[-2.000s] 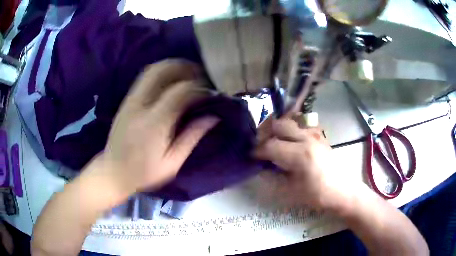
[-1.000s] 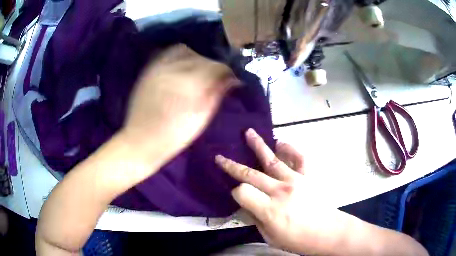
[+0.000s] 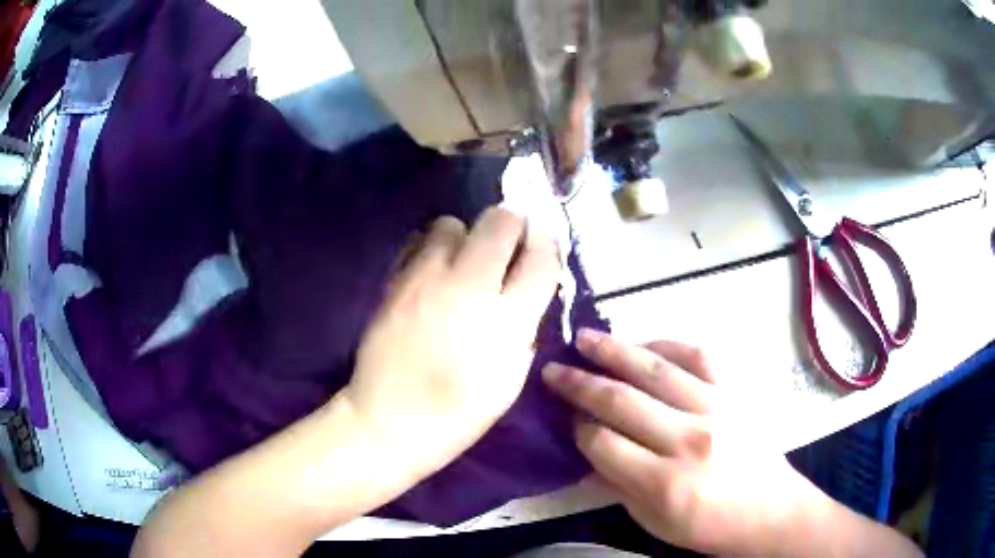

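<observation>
The dark purple garment piece (image 3: 295,229) covers the left and middle of the table, with pale grey-lilac patches showing at its left. My left hand (image 3: 458,316) lies on the cloth, its fingertips just in front of the needle area, pressing on it. My right hand (image 3: 644,425) rests with its fingertips on the cloth's right edge, nearer to me. A narrow white strip (image 3: 566,296) shows along that edge between my hands. The presser foot area is bright and blurred, so I cannot tell where the needle stands.
The cream sewing machine head (image 3: 415,76) stands over the top middle. Scissors with red handles (image 3: 862,300) lie to the right, blades pointing away. A blue basket (image 3: 889,447) is below the table's right edge. Purple items (image 3: 31,371) are at the far left.
My left hand has moved right and nearer the needle, and now lies on the cloth. My right hand has shifted slightly right and down. The cloth's right edge now shows a white strip.
</observation>
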